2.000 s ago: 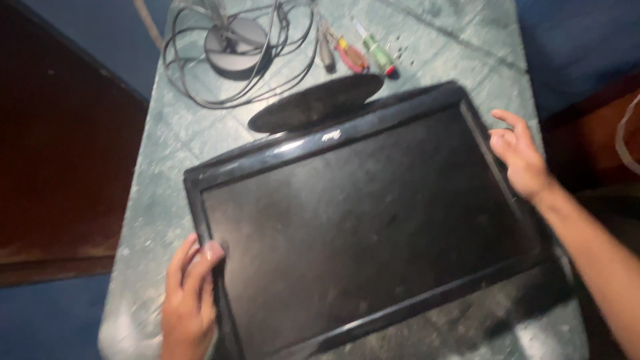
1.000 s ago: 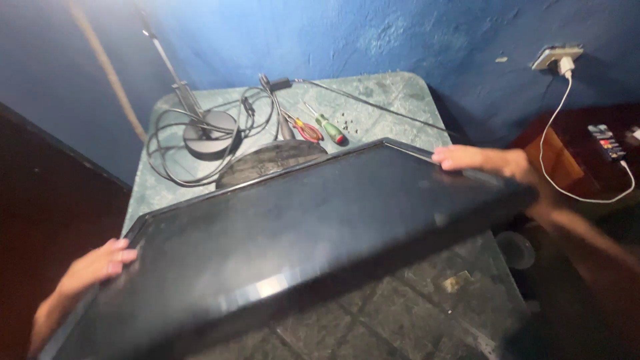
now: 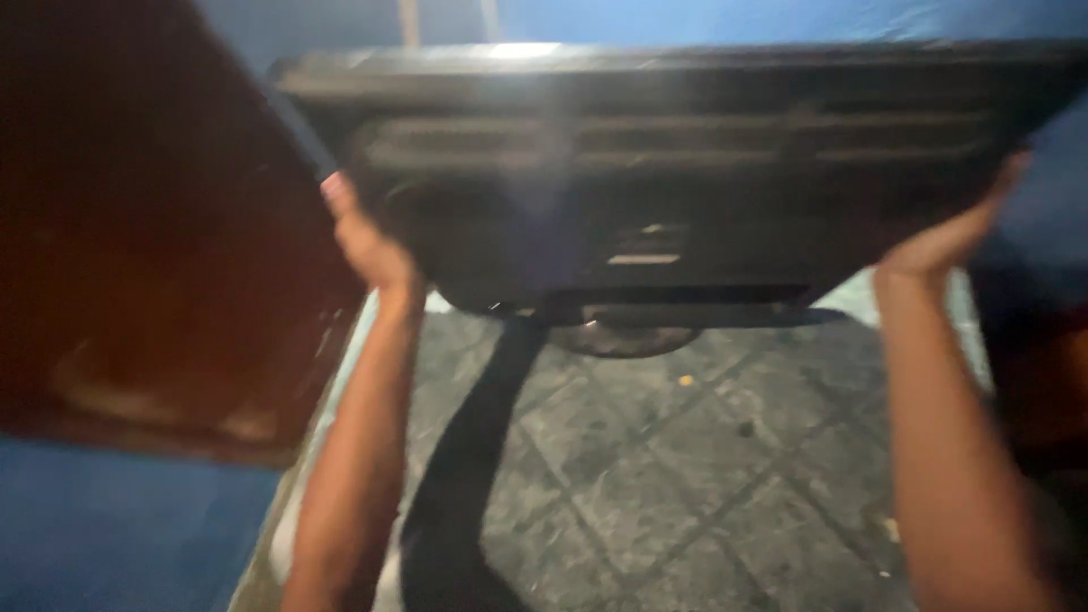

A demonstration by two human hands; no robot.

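A black flat-screen monitor (image 3: 722, 195) is held up over the table, blurred, with its ribbed back toward me. My left hand (image 3: 370, 238) grips its left side, and my right hand (image 3: 952, 221) grips its right side. Below the monitor's lower edge shows part of its dark rounded stand base (image 3: 629, 340), at or just above the tabletop. The screen face is hidden from view.
The tiled-pattern table (image 3: 680, 476) spreads below, with a small yellowish speck on it and an arm's shadow across it. At the left is a dark reddish-brown panel (image 3: 153, 255). A blue wall (image 3: 722, 21) stands behind.
The monitor has been lifted and turned, so its back shows where its screen showed before. Both hands have stayed on its sides since one second ago. The cable and hand tools are out of sight.
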